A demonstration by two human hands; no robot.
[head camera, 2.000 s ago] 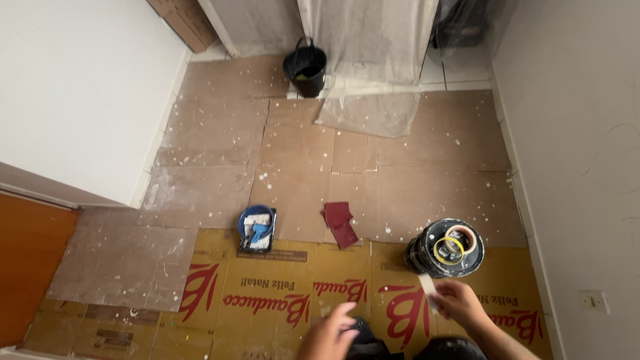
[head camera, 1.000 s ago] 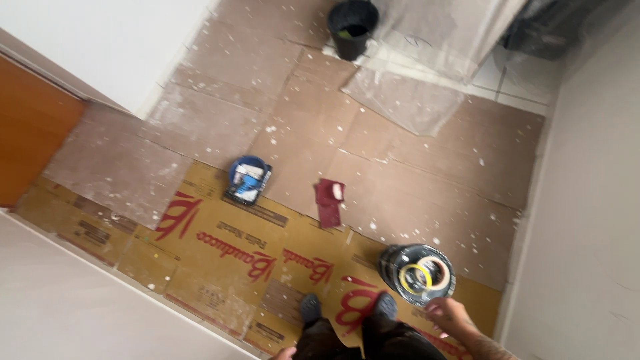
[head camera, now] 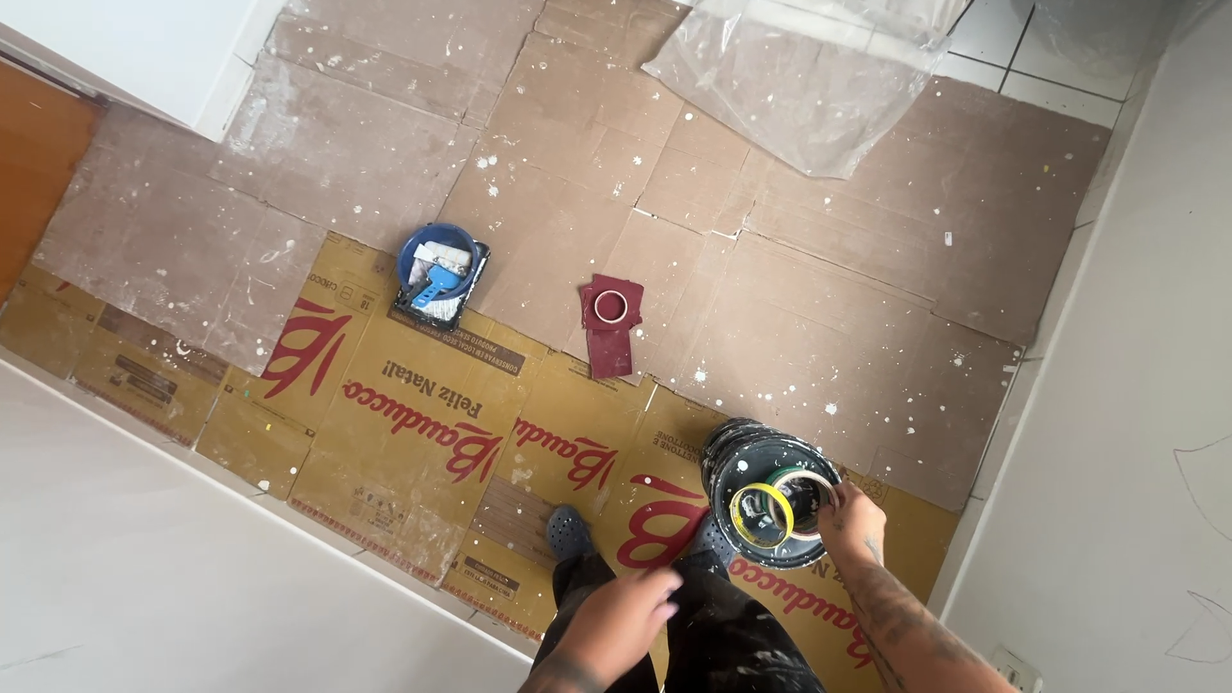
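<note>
My right hand (head camera: 851,520) grips the edge of a roll of masking tape (head camera: 807,486) on top of a black paint-spattered bucket (head camera: 760,457). Beside it, a yellow tape roll (head camera: 761,515) leans on the lid, and a green roll shows partly between them. My left hand (head camera: 628,616) is held over my legs, fingers slightly blurred, with nothing seen in it. Dark red sandpaper sheets (head camera: 610,354) lie on the floor covering, with a small tape roll (head camera: 610,306) on top. Further left, a blue bucket (head camera: 438,231) holding a blue-handled tool (head camera: 438,285) and a white roller sits on a black paint tray (head camera: 445,320).
Paint-spotted cardboard (head camera: 539,231) covers the floor, with printed yellow cardboard (head camera: 385,423) nearer my feet. A clear plastic sheet (head camera: 808,87) lies at the top. White walls (head camera: 1136,385) stand on both sides, with an orange surface (head camera: 38,164) at far left.
A small tape roll now lies on the sandpaper, which was bare two seconds ago. My right hand has moved to the rolls on the bucket. My left hand has come back into fuller view. The view has turned.
</note>
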